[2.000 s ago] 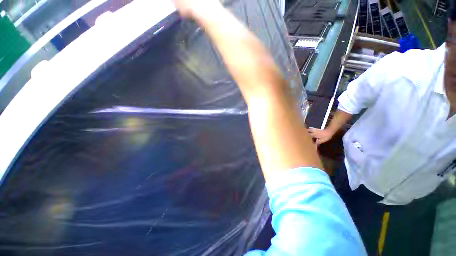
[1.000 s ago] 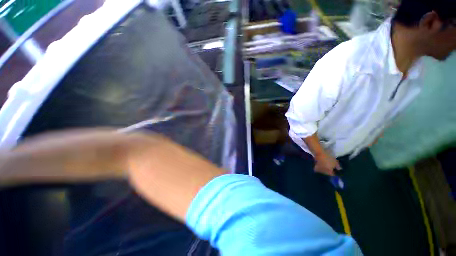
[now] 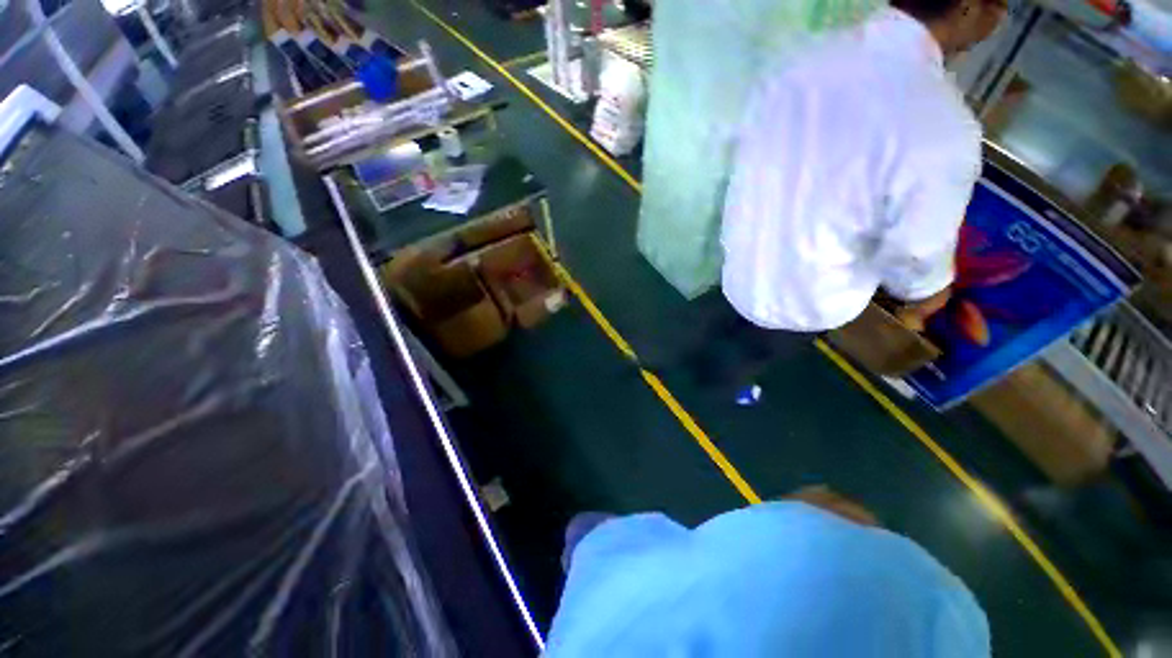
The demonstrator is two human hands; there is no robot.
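Note:
The television [image 3: 142, 386], a very large dark panel under a clear, wrinkled protective bag [image 3: 366, 437], lies on the dark conveyor line at the left. A small white piece, perhaps the end of the foam strip [image 3: 28, 113], shows at its upper left corner. My light blue sleeve [image 3: 771, 591] fills the bottom middle, with a little skin above it. Neither of my hands is in view.
A person in a white shirt [image 3: 855, 180] bends at a printed TV carton [image 3: 1028, 289] by a roller conveyor [image 3: 1131, 354]. A pale green pillar [image 3: 688, 142], workbench [image 3: 443, 193] and brown boxes [image 3: 450, 302] stand beyond the line.
The view has swung right. My arm has left the television and its hand is out of view. The white foam strip has mostly left the picture. The other person has moved to the carton.

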